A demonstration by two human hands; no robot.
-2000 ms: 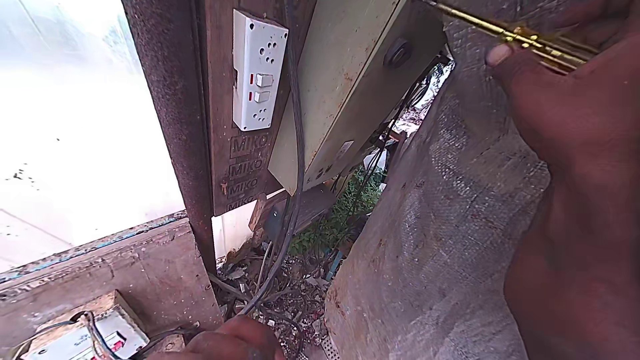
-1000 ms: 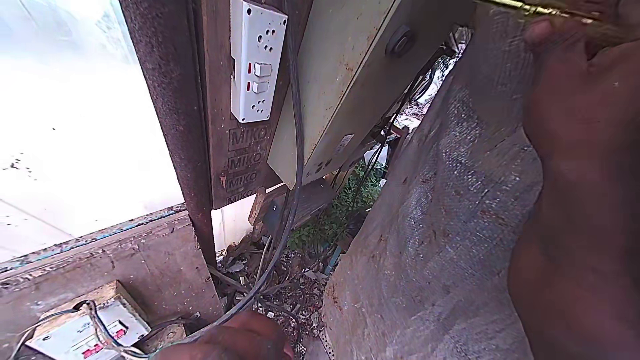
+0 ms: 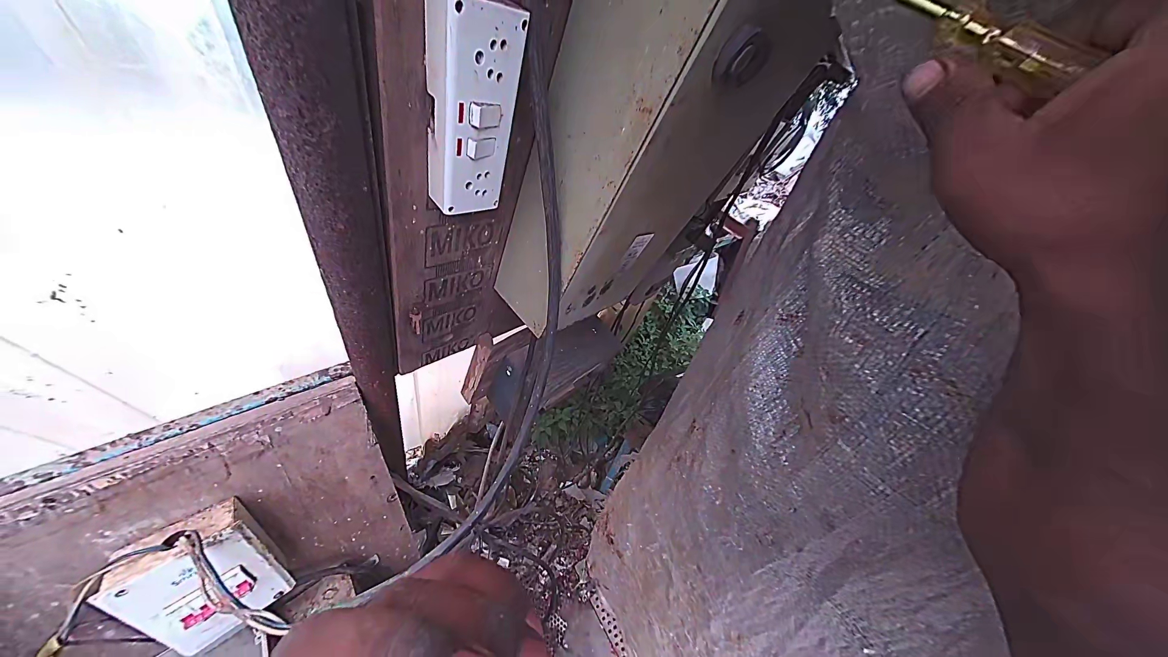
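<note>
My left hand (image 3: 429, 611) is at the bottom centre, its fingers closed around a grey cable (image 3: 538, 365) that hangs down in front of the metal cabinet. My right hand (image 3: 1031, 164) is at the upper right, shut on a tool with a clear yellow handle (image 3: 1031, 50) and a thin metal shaft, perhaps a screwdriver; its tip lies outside the view. Left of the cable, a white socket board (image 3: 477, 105) with two switches is fixed upright to a wooden board. At the lower left, near my left hand, sits a white switch box (image 3: 196, 593) with red-marked switches and loose wires across it.
A beige metal cabinet (image 3: 630, 164) leans beside the wooden board (image 3: 406, 182). A rusty metal post (image 3: 315, 164) stands to the left. A grey woven sheet (image 3: 803, 411) fills the right side. Green plants (image 3: 657, 347), wires and litter lie below the cabinet.
My right hand and its tool went up towards the top edge one second ago and are now lower in view again. My left hand stays on the cable.
</note>
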